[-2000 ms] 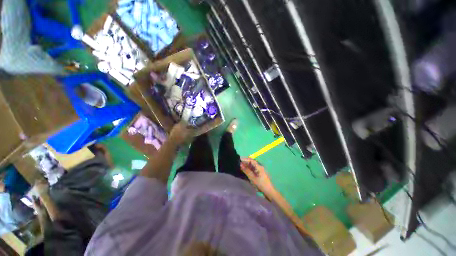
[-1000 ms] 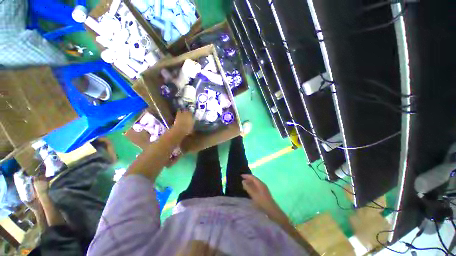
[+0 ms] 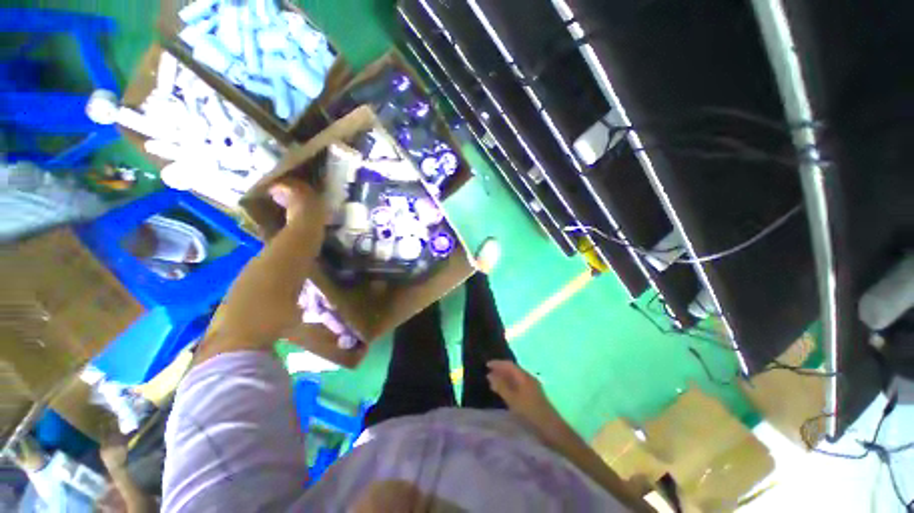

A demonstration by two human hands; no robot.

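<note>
The open carton of mixed fans point(image 3: 373, 319) stands on the floor in front of me. White, purple and dark fans point(image 3: 401, 225) lie in it. My left hand point(image 3: 301, 208) is at the carton's left side, over its rim; whether it grips the carton or a fan cannot be told. My right hand point(image 3: 513, 383) hangs beside my leg with loosely curled fingers and nothing visible in it.
Cartons of white fans point(image 3: 205, 130), blue fans point(image 3: 263, 50) and dark purple fans point(image 3: 406, 110) adjoin. Black rack shelves point(image 3: 702, 150) with cables fill the right. A blue stool point(image 3: 170, 313) and another person's hands point(image 3: 115, 456) are left.
My left hand has moved from inside the carton to its left side. The view has shifted somewhat. My right hand stays low beside my leg.
</note>
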